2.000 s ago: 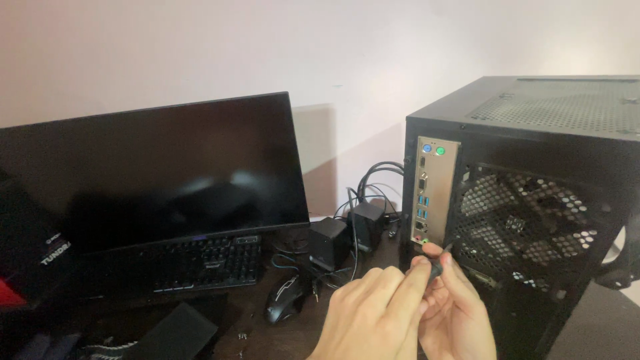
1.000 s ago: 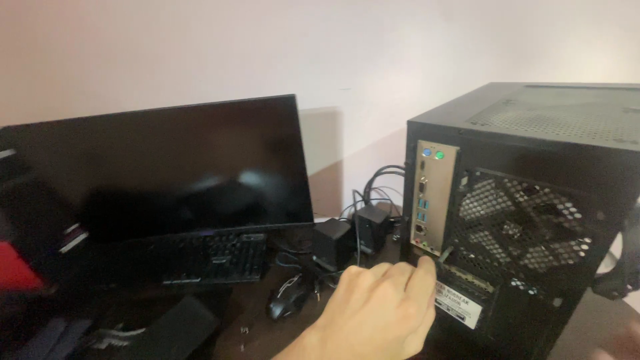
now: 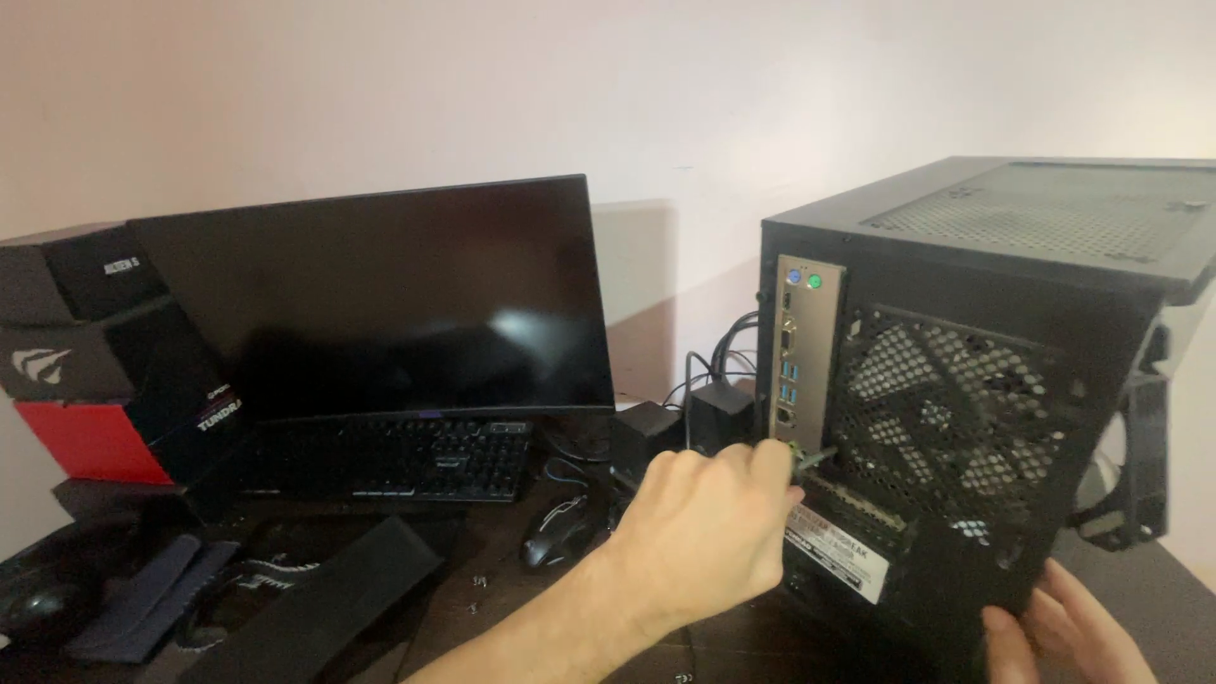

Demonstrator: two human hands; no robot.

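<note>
A black computer case (image 3: 959, 275) stands with its perforated back facing me. My left hand (image 3: 708, 522) is curled at the bottom of the metal port panel (image 3: 809, 351), knuckles up. Its fingertips are mostly hidden, so whether something is held there cannot be told. A small grey piece (image 3: 815, 460) juts out just right of the fingers. Below it, a white label (image 3: 841, 556) bears print. My right hand (image 3: 1064, 622) is at the case's lower right edge, thumb on the back side and fingers around the edge. Part of that hand is cut off by the frame.
A dark monitor (image 3: 408, 304) stands at left behind a black keyboard (image 3: 437, 461). Beside it are a mouse (image 3: 556, 532) and two small black speakers (image 3: 722, 413) with cables. Stacked boxes (image 3: 85, 361) are far left. Small loose bits (image 3: 478, 580) lie on the desk.
Both hands were together at the lower ports, around a small dark thing. The right hand has since left them and now shows at the case's lower right edge. The left remains near the ports.
</note>
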